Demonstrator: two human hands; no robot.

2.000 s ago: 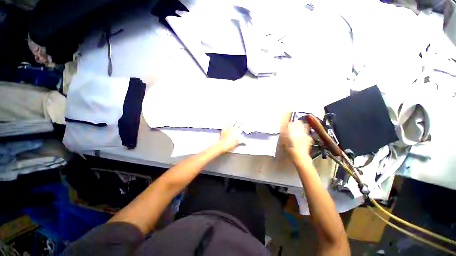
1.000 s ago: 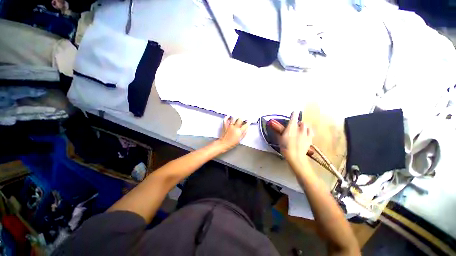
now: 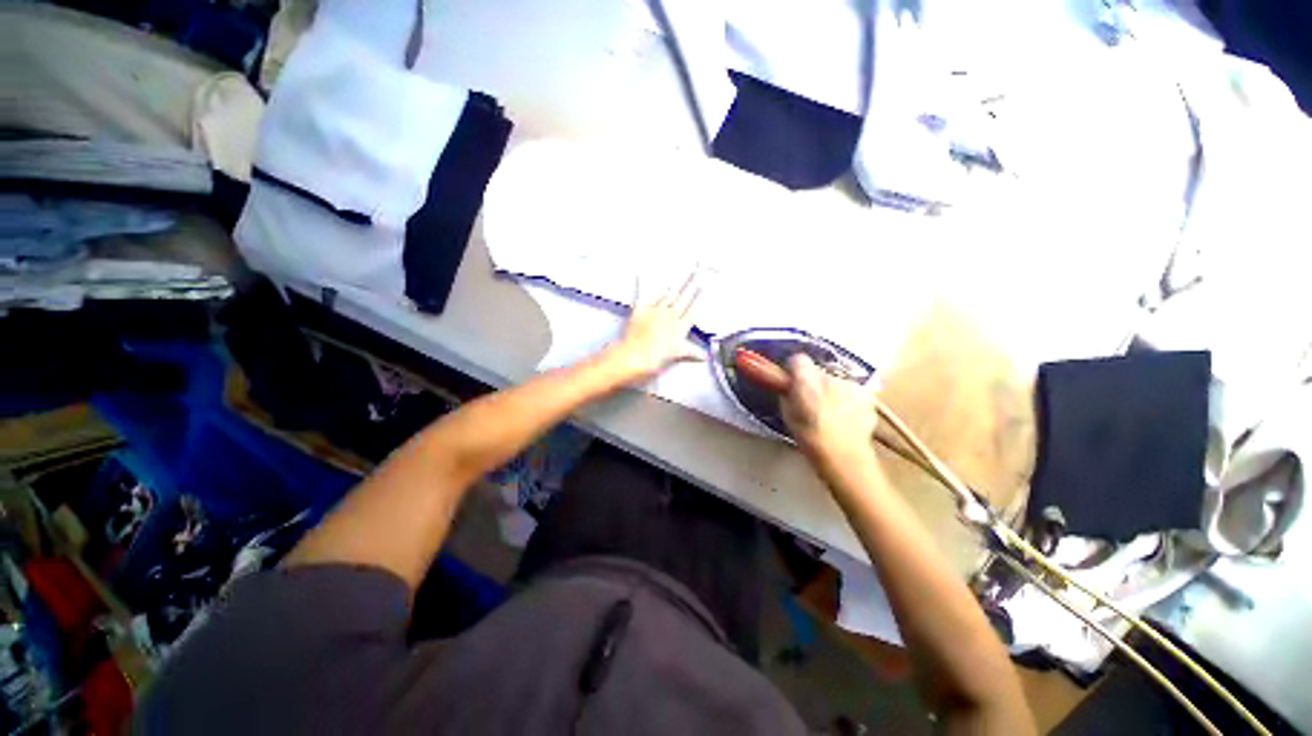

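A steam iron (image 3: 784, 377) with a dark body, pale rim and reddish-brown handle sits on the right end of a white garment panel (image 3: 604, 216). Its tip points left along the dark seam (image 3: 568, 286). My right hand (image 3: 830, 413) grips the iron's handle. My left hand (image 3: 662, 331) lies flat on the panel over the seam, fingers apart, just left of the iron's tip. The panel's outline is partly lost in glare.
A stack of white pieces with navy edges (image 3: 345, 158) lies at the left. A navy and white piece (image 3: 787, 132) lies beyond the panel. A black square pad (image 3: 1124, 443) and crumpled pale cloth (image 3: 1255, 496) are at the right. Yellow hoses (image 3: 1058, 575) trail right.
The iron, at first beside the pad with my right hand at it, has moved left onto the panel and seam. My left hand stays on the panel. The camera view has shifted and turned.
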